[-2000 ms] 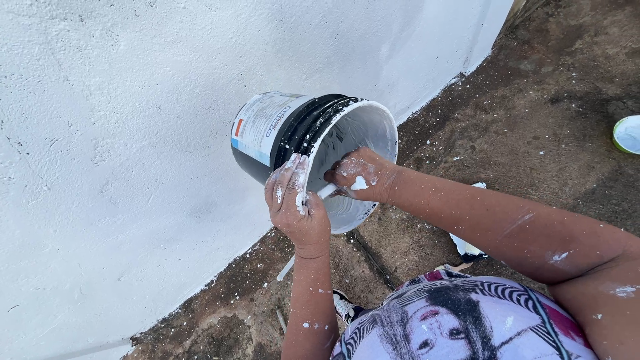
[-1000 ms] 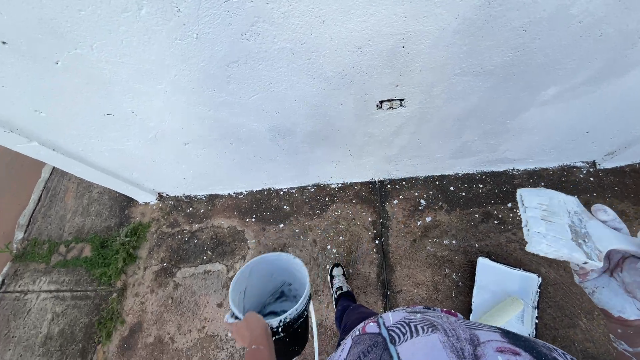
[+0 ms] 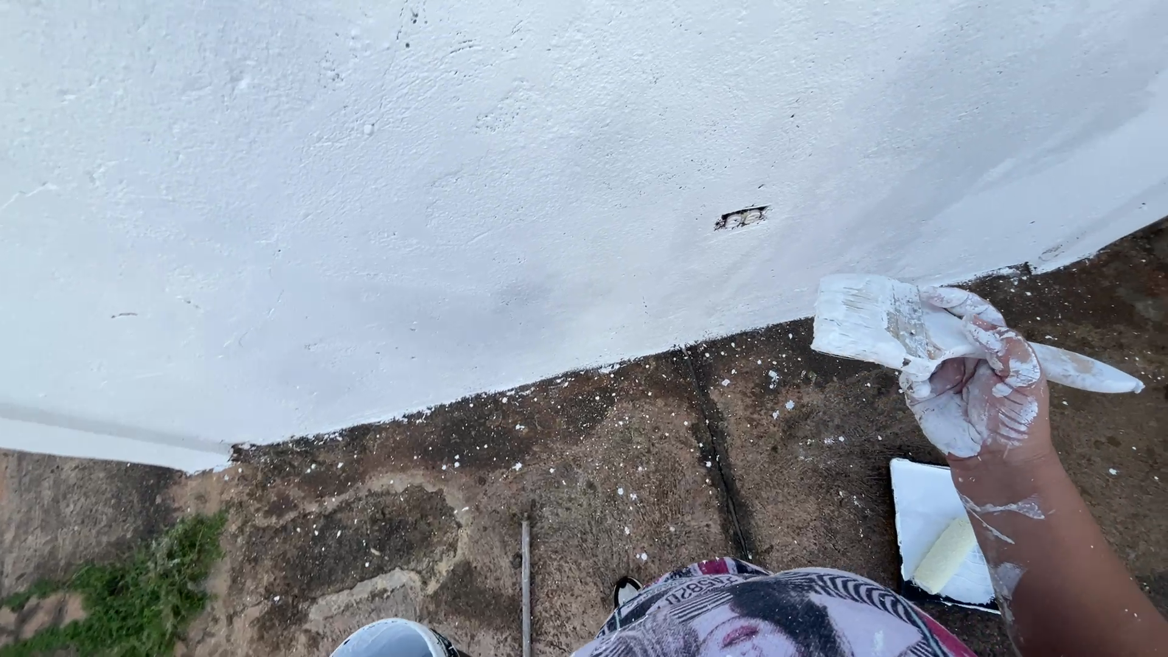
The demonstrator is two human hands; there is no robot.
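My right hand (image 3: 985, 388), smeared with white paint, is closed around the handle of a wide paintbrush (image 3: 871, 319). The bristles are coated white and point left, in front of the wall's foot. My left hand is out of view. At the bottom edge shows the rim of a paint bucket (image 3: 388, 639); its inside and any hand on it are mostly hidden. A white wall (image 3: 502, 182) fills the upper view, with a small rectangular recess (image 3: 741, 217) low in it.
A paint tray (image 3: 926, 497) with a pale roller (image 3: 946, 555) lies on the paint-spattered concrete floor (image 3: 593, 465), below my right hand. A thin pole (image 3: 526, 584) lies right of the bucket. Grass (image 3: 151, 584) grows at the lower left. A shoe (image 3: 626, 590) shows near my shirt.
Two seconds ago both hands were at the tilted bucket; one second ago a hand held it upright, and it now sits lower in view. My right hand with the brush has come further into view.
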